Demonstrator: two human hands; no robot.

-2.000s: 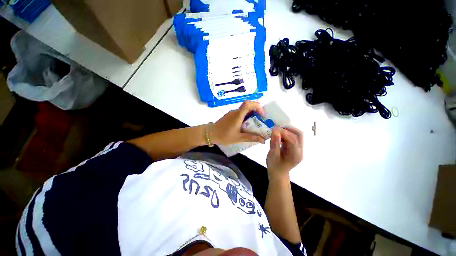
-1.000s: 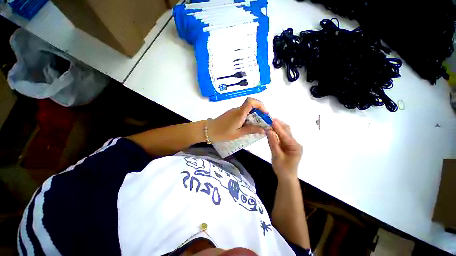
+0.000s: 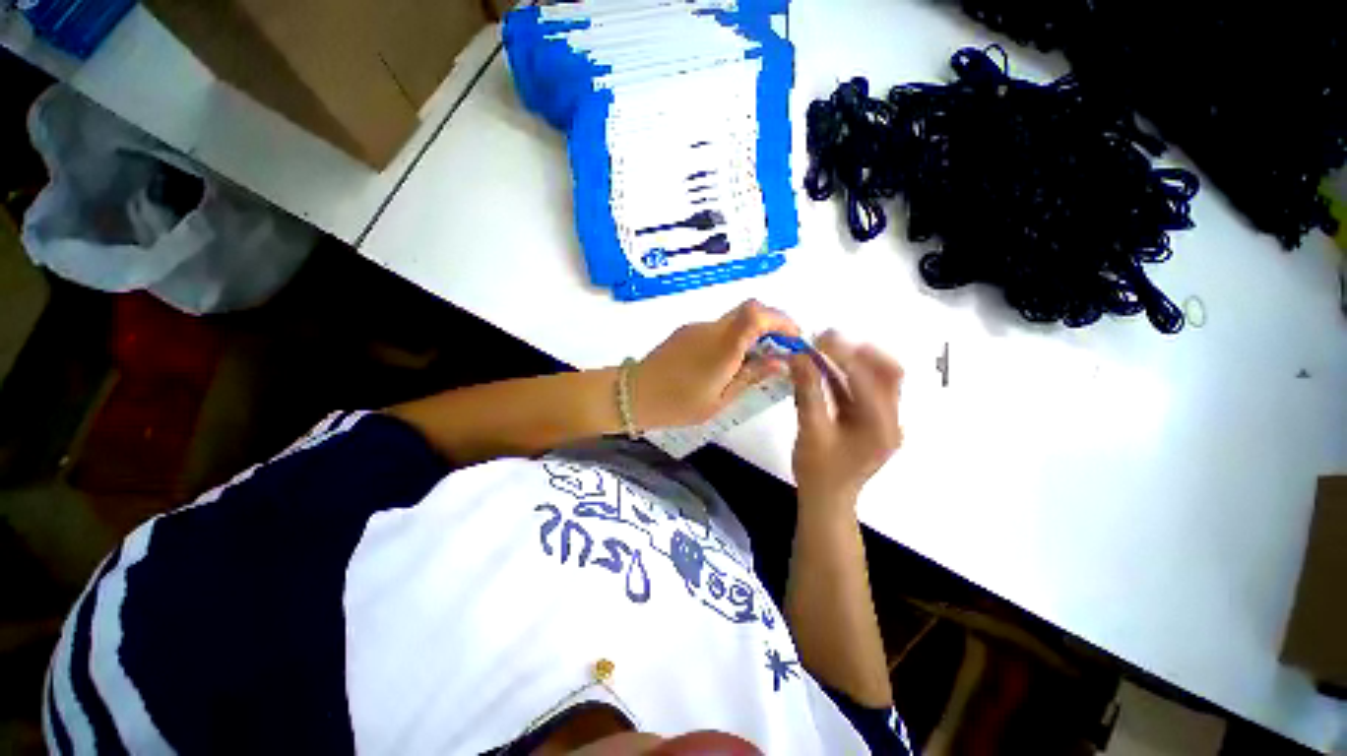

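My left hand (image 3: 709, 368) grips a retail box (image 3: 734, 418), whose pale printed face shows below the hand. My right hand (image 3: 849, 409) is at the box's blue end, fingers pinched on it and slightly blurred. The fingers hide most of that end. A fanned pile of flat blue-and-white retail boxes (image 3: 687, 163) lies on the table just beyond my hands. A heap of coiled black cables (image 3: 1019, 192) lies to the right of the pile.
A larger black cable heap (image 3: 1211, 104) is at the back right. A brown carton (image 3: 318, 67) stands at back left, above a translucent plastic bag (image 3: 141, 222). Brown cardboard (image 3: 1318, 583) is at the right edge. A tiny scrap (image 3: 946, 365) and a pale ring (image 3: 1195, 310) lie on the white table (image 3: 1086, 480).
Both hands stay on the box near the table edge. My right fingers have shifted over its blue end, covering more of it. The view has moved slightly.
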